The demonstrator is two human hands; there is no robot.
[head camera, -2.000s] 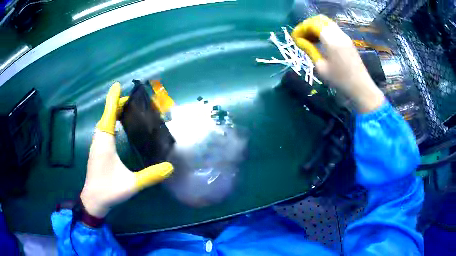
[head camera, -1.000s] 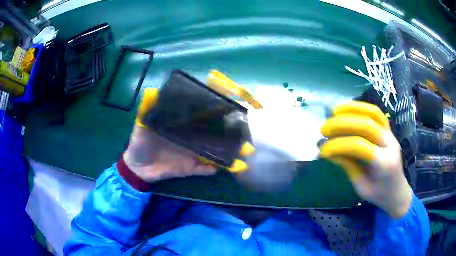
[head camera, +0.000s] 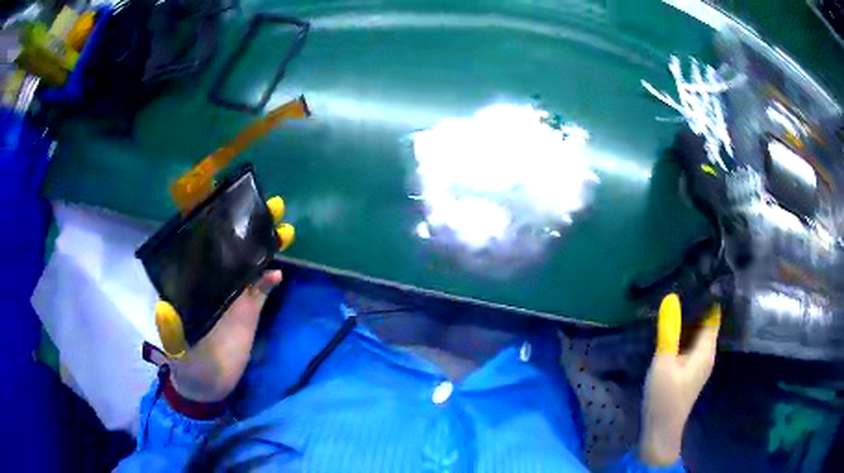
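Note:
My left hand [head camera: 217,342], with yellow finger cots, holds a dark glossy LCD panel [head camera: 213,254] at the left, near the bench's front edge. The panel is tilted, with its face up. An orange flex cable [head camera: 236,148] runs from its upper edge up to the right. My right hand [head camera: 685,356], also in yellow finger cots, is at the lower right beside a dark black-handled tool [head camera: 689,268]. Its fingertips are near the tool's lower end, and I cannot tell if they touch or hold anything.
A pale, glaring film pad [head camera: 500,180] lies at bench centre. A thin black frame [head camera: 259,63] lies at upper left, near a blue bin [head camera: 88,55] with yellow items. White sticks [head camera: 699,97] lie beside blister trays [head camera: 791,249] at right. White paper [head camera: 102,296] is at left.
My left hand has moved left with the panel, and the orange cable now shows at full length. My right hand has moved from beside the pad down to the lower right. The view has shifted.

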